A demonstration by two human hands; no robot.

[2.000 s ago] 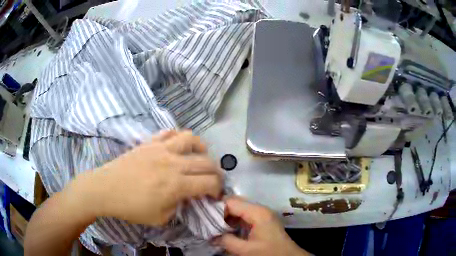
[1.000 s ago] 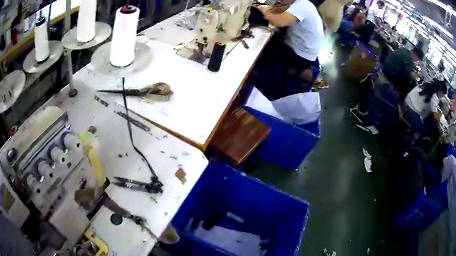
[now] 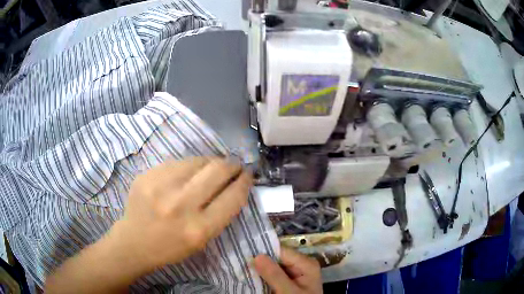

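The white cloth with dark grey stripes (image 3: 74, 155) lies in a large loose pile left of the overlock machine (image 3: 304, 86), with one edge running up to the presser foot area (image 3: 267, 166). My left hand (image 3: 187, 209) lies on the cloth, its fingertips pinching the edge close to the foot. My right hand (image 3: 290, 273) is at the bottom, holding the cloth's lower right edge between thumb and fingers; it is partly cut off by the picture's edge. The flat grey cloth plate (image 3: 207, 74) shows behind the cloth. The foot itself is partly hidden by my fingertips.
Thread trimmings (image 3: 310, 217) fill the yellowish waste opening (image 3: 346, 221) right of the cloth. Ribbed tension knobs (image 3: 418, 123) stand right of the head. Thread snips (image 3: 435, 201) and a black cord (image 3: 459, 166) lie on the right. Blue bins (image 3: 428, 275) are below the table edge.
The view has swung back from the neighbouring table and floor to the machine. Compared with two seconds ago, the cloth and both hands are now up against the foot area and cover part of the plate.
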